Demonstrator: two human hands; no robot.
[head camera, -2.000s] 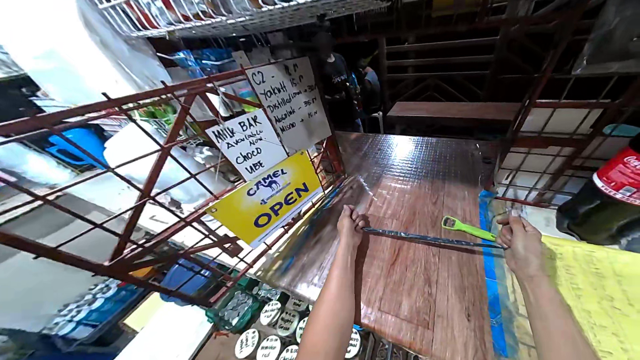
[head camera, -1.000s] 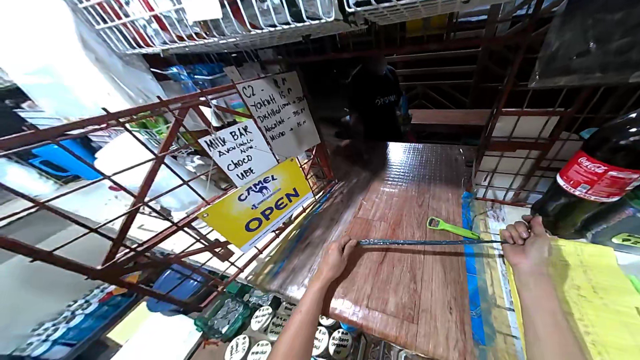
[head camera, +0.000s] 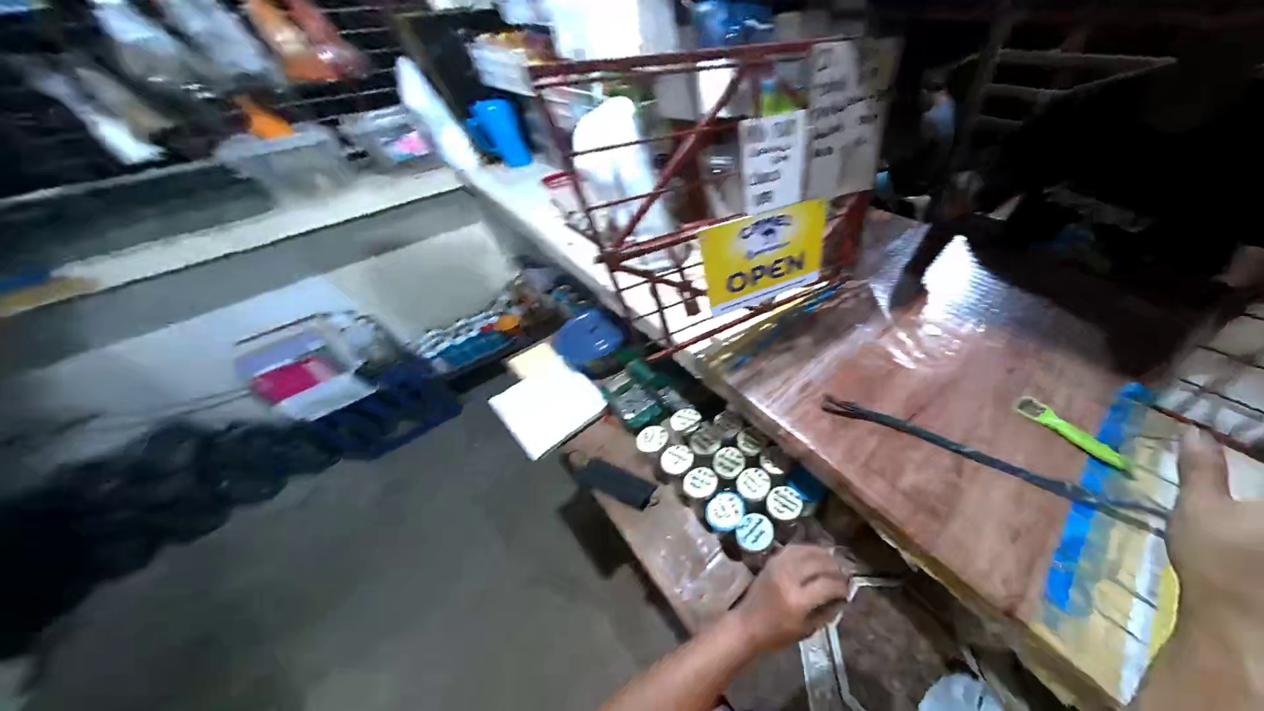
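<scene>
My left hand (head camera: 802, 591) is low, beside lidded jars (head camera: 753, 484) on a lower wooden shelf. Its fingers are curled near a pale, thin-edged object (head camera: 829, 657); blur hides whether they grip it. At the right edge, my right hand (head camera: 1210, 523) is blurred, with one end of a dark, thin strip (head camera: 968, 454) at its fingers. The strip's other end lies free over the wood-patterned tabletop (head camera: 918, 513). A green-handled peeler (head camera: 1071, 434) rests just behind the strip, its handle reaching the blue tape (head camera: 1086, 513).
A red metal grille (head camera: 681, 163) with a yellow sign (head camera: 763, 257) stands along the table's far left side. On the lower shelf are a black object (head camera: 614, 481) and white paper (head camera: 548, 407). A blue basin (head camera: 589, 338) and a blue crate (head camera: 405, 405) are further left.
My left hand has let go of the strip and moved off the tabletop, down beside the jars. The strip was stretched between both hands before. The view has swung left and down.
</scene>
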